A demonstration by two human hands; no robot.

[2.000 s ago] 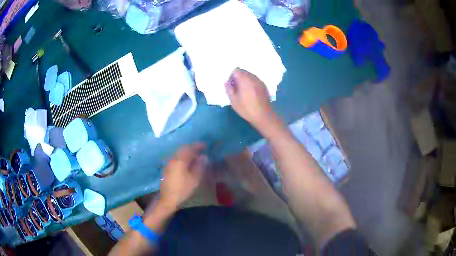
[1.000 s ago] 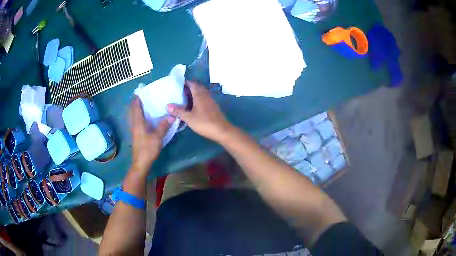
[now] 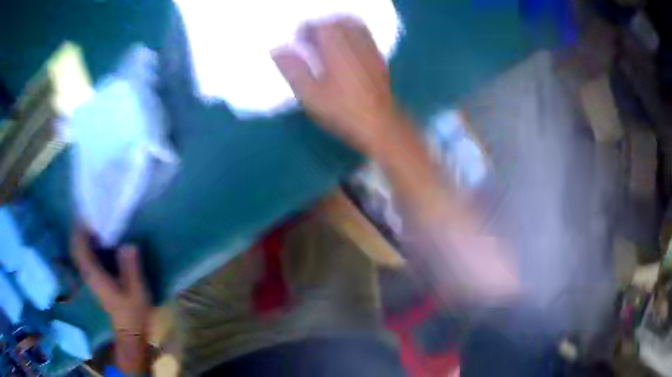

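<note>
The picture is strongly blurred. A white translucent bag (image 3: 118, 143) lies on the green bench at the left; its contents cannot be made out. My left hand (image 3: 114, 283) is just below the bag's lower tip, fingers spread, with no clear hold on it. My right hand (image 3: 339, 77) is over the lower part of the bright white stack of empty bags (image 3: 243, 66), thumb and fingers bent. Whether it grips a bag is not clear.
Light-blue speakers (image 3: 33, 272) stand at the bench's lower left. The slotted strip (image 3: 33, 140) is at the left edge. A carton with bagged speakers (image 3: 460, 151) is partly behind my right forearm. Red stool parts (image 3: 271, 276) show below the bench. Something blue lies at top right.
My hands have parted from the white-wrapped item they held together. My right hand has moved up to the white stack, my left hand down and left. The view has shifted.
</note>
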